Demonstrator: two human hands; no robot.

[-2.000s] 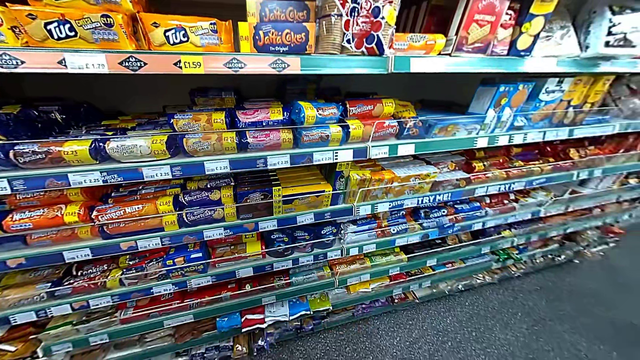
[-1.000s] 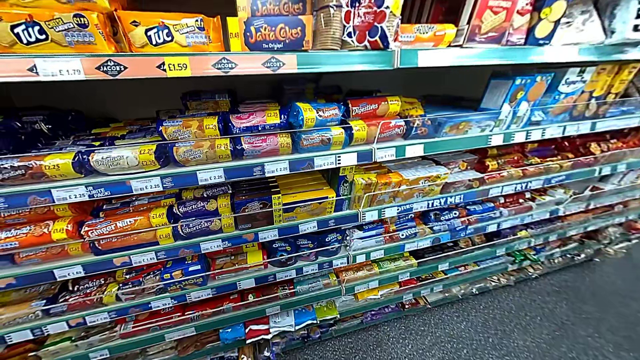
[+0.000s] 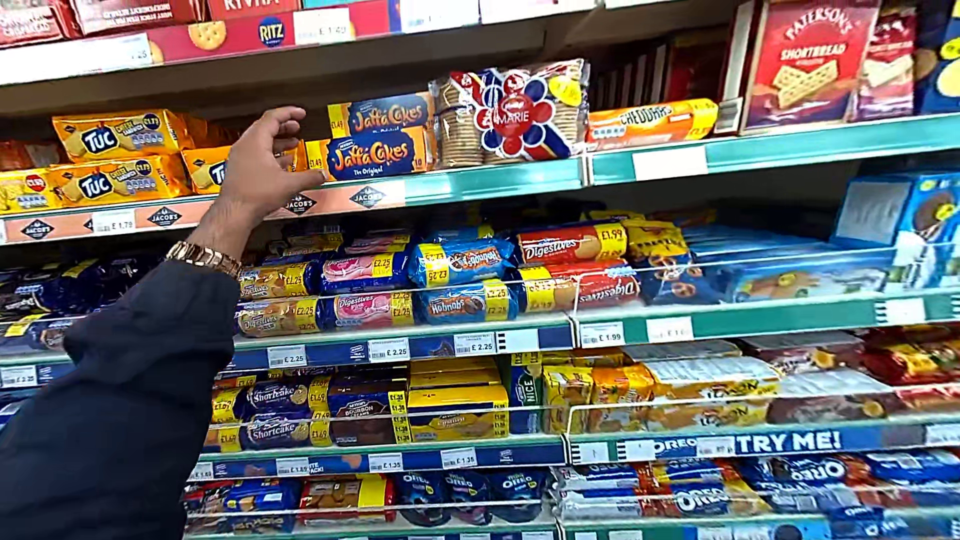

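My left hand (image 3: pixel 271 161), with a gold-coloured bracelet at the wrist and a dark sleeve, is raised before the upper biscuit shelf. Its fingers are apart and curved, and nothing is in them. Just right of the fingers are two stacked Jaffa Cakes boxes (image 3: pixel 371 155), dark blue and orange. Behind and left of the hand lie yellow Tuc cracker packs (image 3: pixel 120 180), some partly hidden by it. A clear-wrapped pack of Marie biscuits (image 3: pixel 514 112) stands right of the boxes. My right hand is out of view.
An orange Cheddars pack (image 3: pixel 651 122) and a red shortbread box (image 3: pixel 810 64) are farther right. The green shelf edge (image 3: pixel 487 180) runs below them. Lower shelves hold Digestives rolls (image 3: pixel 367 309), custard cream packs (image 3: pixel 457 412) and Oreo packs, behind low clear front guards.
My left hand and forearm have come into view, raised at the upper shelf beside the Jaffa Cakes boxes. The view has moved closer and higher.
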